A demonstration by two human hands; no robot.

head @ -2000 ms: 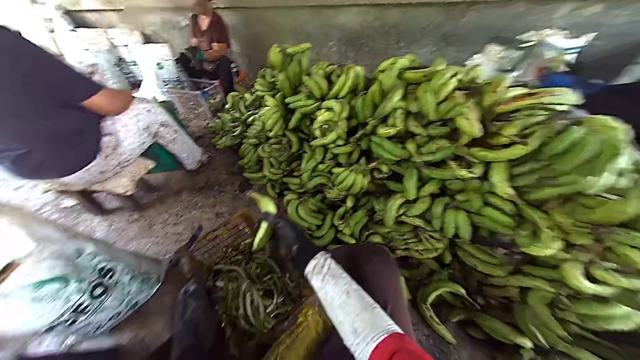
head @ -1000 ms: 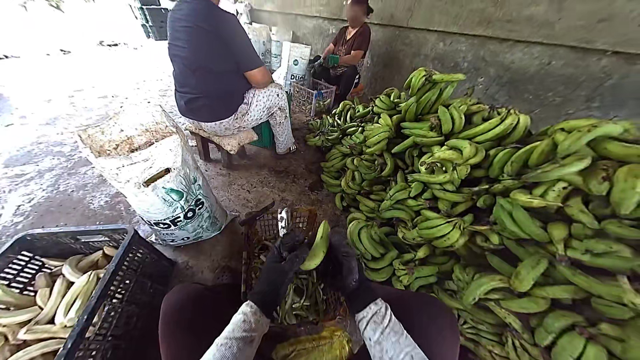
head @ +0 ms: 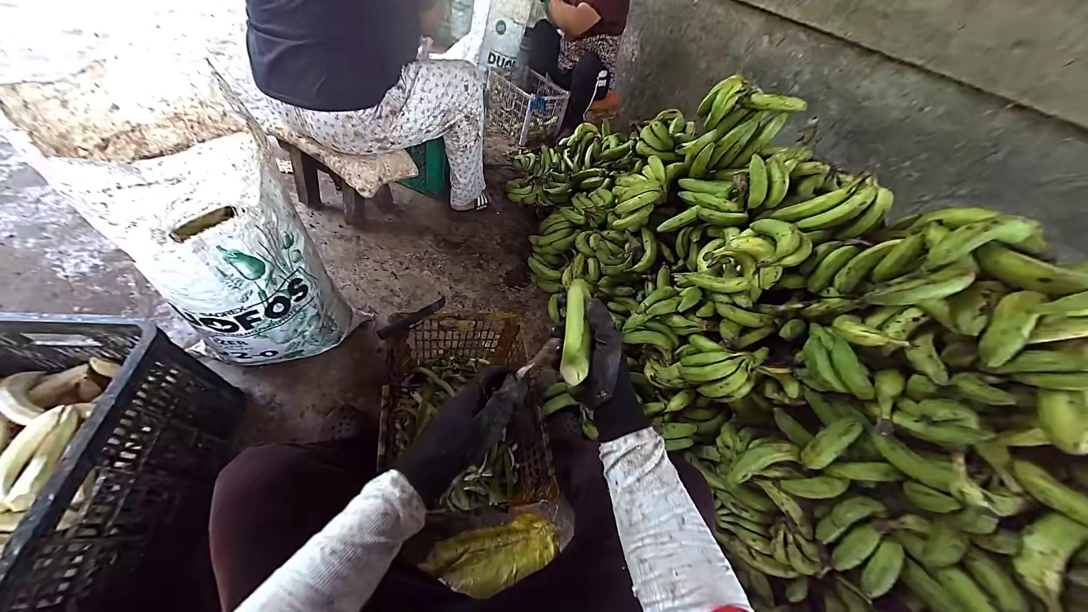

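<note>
My right hand, in a black glove, grips a green plantain that stands nearly upright, its lower end pale. To the left, my left hand, also in a black glove, is closed around a knife whose blade points toward the plantain. Below both hands, between my knees, is a brown plastic crate holding green peels. A yellow plastic wrapping lies at the crate's near end.
Green plantains are heaped along the concrete wall on the right. A black crate of peeled plantains stands at left, with a white sack beyond it. Two people sit farther back, one on a wooden bench, near a wire basket.
The plantain, between both hands a second ago, is now upright in my right hand, with the left hand lower beside it. The view has moved.
</note>
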